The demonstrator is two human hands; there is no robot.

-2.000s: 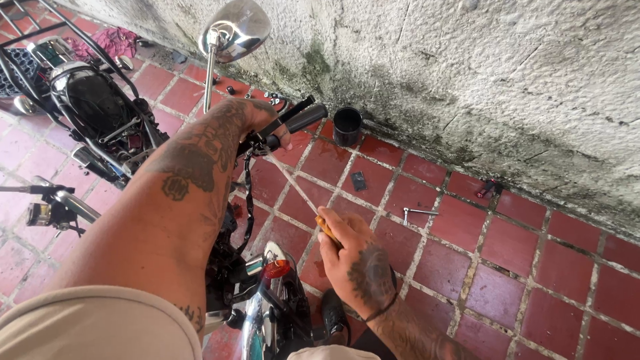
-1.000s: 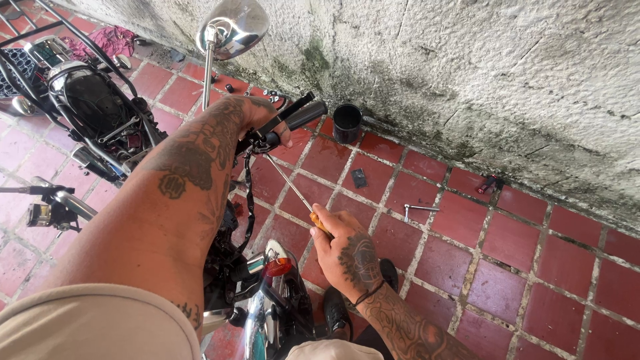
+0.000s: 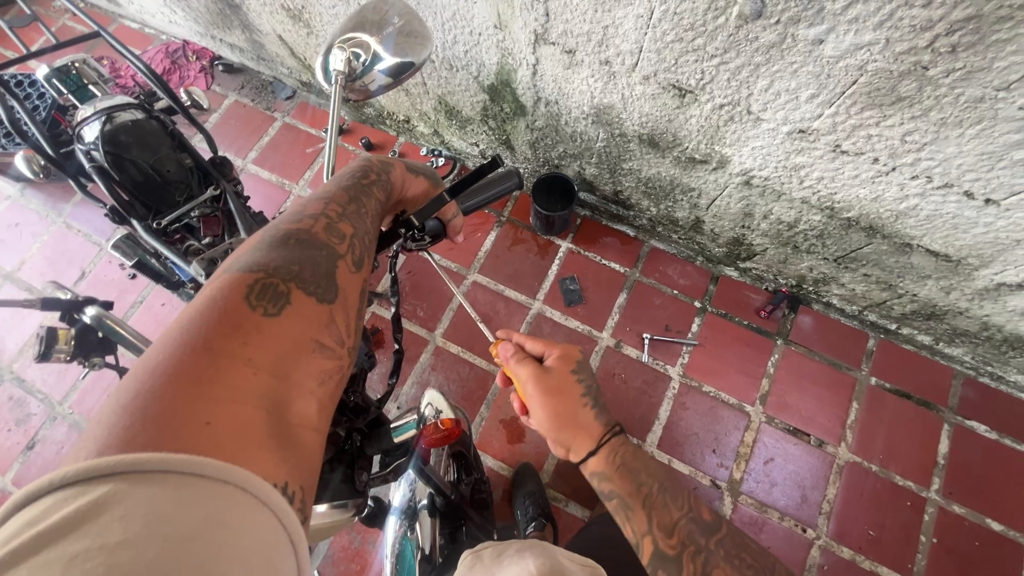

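Note:
My right hand (image 3: 552, 388) is closed on the yellow handle of a screwdriver (image 3: 460, 298). Its long shaft slants up and left, the tip meeting the underside of the motorcycle's handlebar control. Over the handlebar reaches my left hand (image 3: 428, 196), around the bar behind the black lever (image 3: 456, 190); much of that hand is hidden, though fingertips show below. The rubber grip (image 3: 492, 189) extends to the right. A black cable (image 3: 396, 328) hangs from the control, and a chrome mirror (image 3: 376, 50) rises at the upper left. An orange turn signal (image 3: 440, 433) sits lower down.
On the red tiles are a black cup-shaped container (image 3: 553, 204), a dark flat piece (image 3: 571, 290), an L-shaped metal wrench (image 3: 668, 341) and a red-and-black object (image 3: 774, 304). A rough wall (image 3: 760, 136) runs behind. Another motorcycle (image 3: 132, 152) with a spanner on it stands left, near a pink cloth (image 3: 172, 66).
My right hand has moved a little down since the oldest frame, and the screwdriver's tip now meets the control. My left hand has stayed at the handlebar.

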